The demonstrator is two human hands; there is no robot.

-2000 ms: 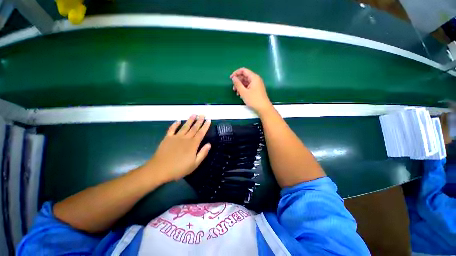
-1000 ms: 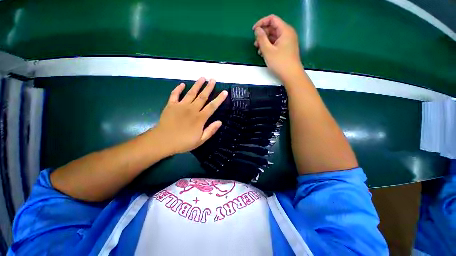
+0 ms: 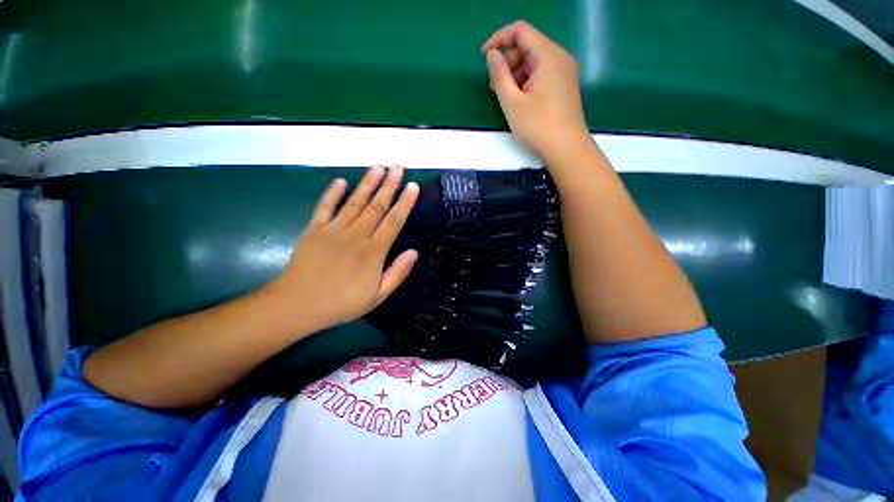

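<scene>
Slim black parts with small light tips [image 3: 475, 265] lie fanned out on the dark green bench, below the white rail. A patch of fine light print shows on the topmost ones. My left hand [image 3: 343, 250] lies flat, fingers spread, at the left edge of the fan; what is under its palm is hidden. My right hand [image 3: 537, 83] is over the green belt beyond the rail, fingers curled with the thumb near them. Whether it holds anything cannot be seen. My right forearm passes along the right side of the fan.
The white rail [image 3: 265, 147] runs between bench and green belt [image 3: 372, 59]. A white stack [image 3: 860, 240] stands at the right edge. Pale stacked trays [image 3: 37, 284] are at the far left. A brown carton [image 3: 781, 407] and another person's blue sleeve [image 3: 853, 422] are at the lower right.
The view has tilted down since the first frame, so the yellow object has left the picture. My left hand has shifted slightly left off the fan's edge. My right hand stays curled over the belt.
</scene>
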